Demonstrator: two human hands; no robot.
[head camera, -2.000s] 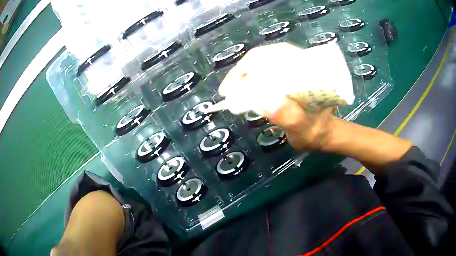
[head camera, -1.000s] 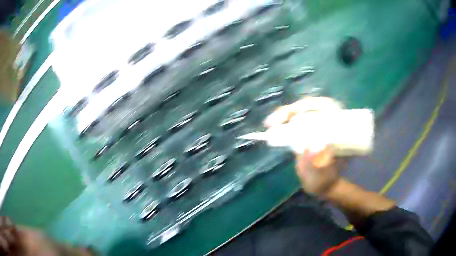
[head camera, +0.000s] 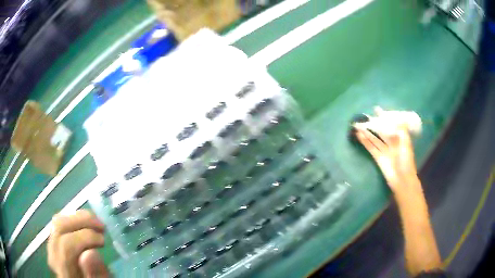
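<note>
The clear blister tray (head camera: 336, 196) lies tilted across the view, blurred, with rows of round black parts (head camera: 171, 171) in its pockets. Its far side is lost in white glare. My right hand (head camera: 392, 157) is right of the tray, its fingers around the white squeeze bottle (head camera: 407, 122), which lies low over the green table. The bottle's left end is at the loose black piece (head camera: 358, 120); my fingertips partly cover that piece. My left hand (head camera: 78, 244) is at the lower left, fingers curled, beside the tray's left edge; blur hides whether it grips anything.
The green table (head camera: 347, 70) has white stripes. Blue bins (head camera: 130, 59) stand beyond the tray. A brown cardboard box (head camera: 198, 13) is at the top and a brown cardboard piece (head camera: 37, 136) with a white label at the left. Grey floor with a yellow line lies right.
The view has swung, showing more of the table beyond. My right hand and the bottle have moved off the tray to the black piece. My left hand has come up beside the tray.
</note>
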